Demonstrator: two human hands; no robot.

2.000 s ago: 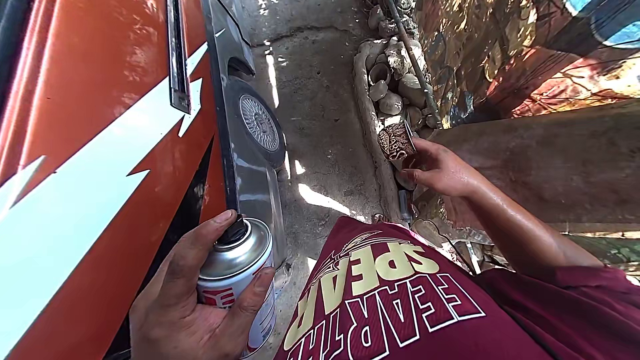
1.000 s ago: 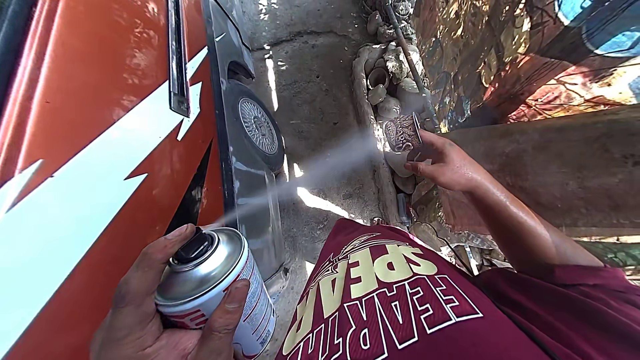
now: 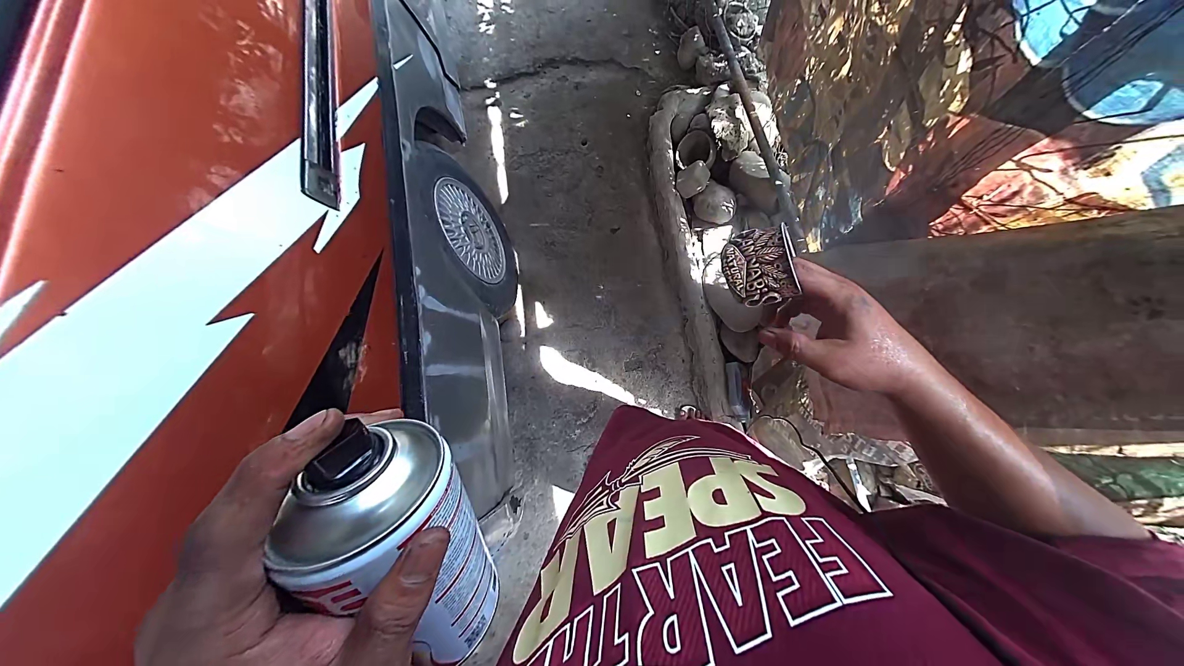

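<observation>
An aerosol spray can (image 3: 379,518) with a silver domed top and a white, printed side is gripped in my left hand (image 3: 305,564). My index finger rests at its black nozzle (image 3: 344,453), and no spray shows in the air. On the right, my right hand (image 3: 846,328) holds a small round object with a dark, patterned and lettered face (image 3: 760,266) by its rim, between fingers and thumb. Whether that object is a tin or a cup I cannot tell. It is held out over the stones, well apart from the can.
An orange vehicle panel with a white lightning stripe (image 3: 166,277) stands close on the left, above a wheel (image 3: 470,229). Stones (image 3: 714,202) and a pole (image 3: 754,120) lie in a raised concrete border (image 3: 680,240). A painted wall (image 3: 1017,176) rises on the right.
One second ago a white spray mist streamed from the can toward the patterned object; now it is gone. Two seconds ago there was no mist either. Both hands keep their holds.
</observation>
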